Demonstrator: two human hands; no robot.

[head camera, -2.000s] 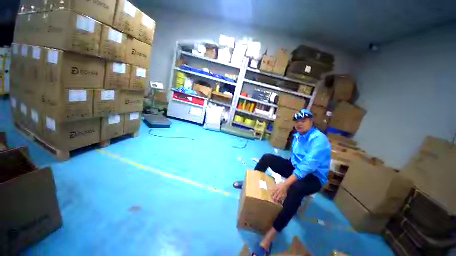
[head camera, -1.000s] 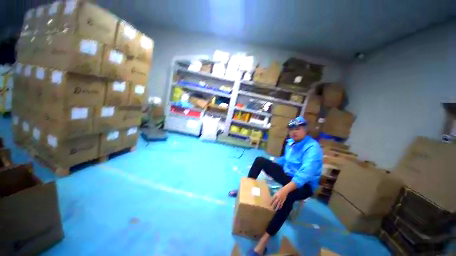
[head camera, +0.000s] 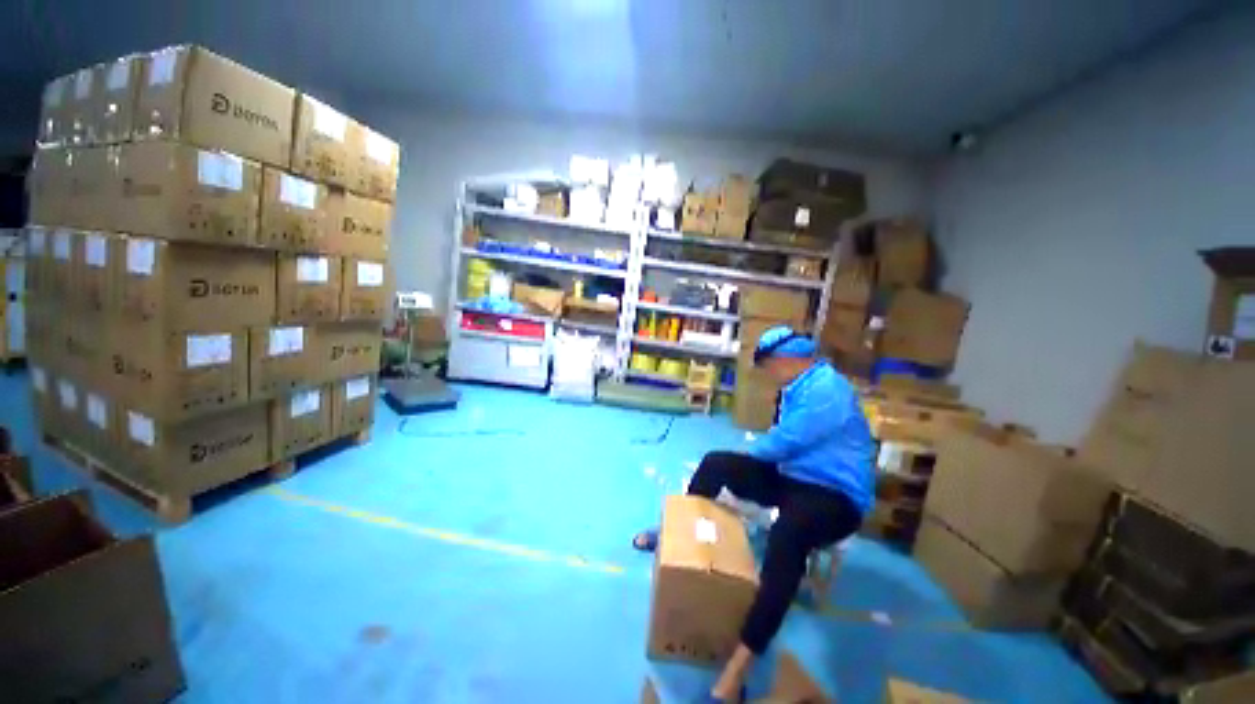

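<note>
Neither of my hands is in the picture. Nearest in front of me, brown carton flaps (head camera: 791,684) show at the bottom edge, cut off by it. Beyond them a closed brown shipping carton (head camera: 699,594) stands on the blue floor with a small white label on top. A seated person (head camera: 812,447) in a blue jacket and blue cap sits beside this carton, head turned down and to the side. That person's hands are hidden behind the body and legs. At the lower left stands an open brown carton (head camera: 90,619), partly cut off.
A tall stack of labelled cartons (head camera: 207,296) stands on a wooden pallet (head camera: 172,502) at the left. Shelving (head camera: 636,296) stands at the back wall, with a dark floor scale (head camera: 420,396) to its left. More cartons (head camera: 1012,509) and dark stacked pallets (head camera: 1149,598) stand at the right.
The view has tilted up, so the scene sits lower in the picture. The seated person has turned the head away and leans; the hand that lay on the carton no longer shows there.
</note>
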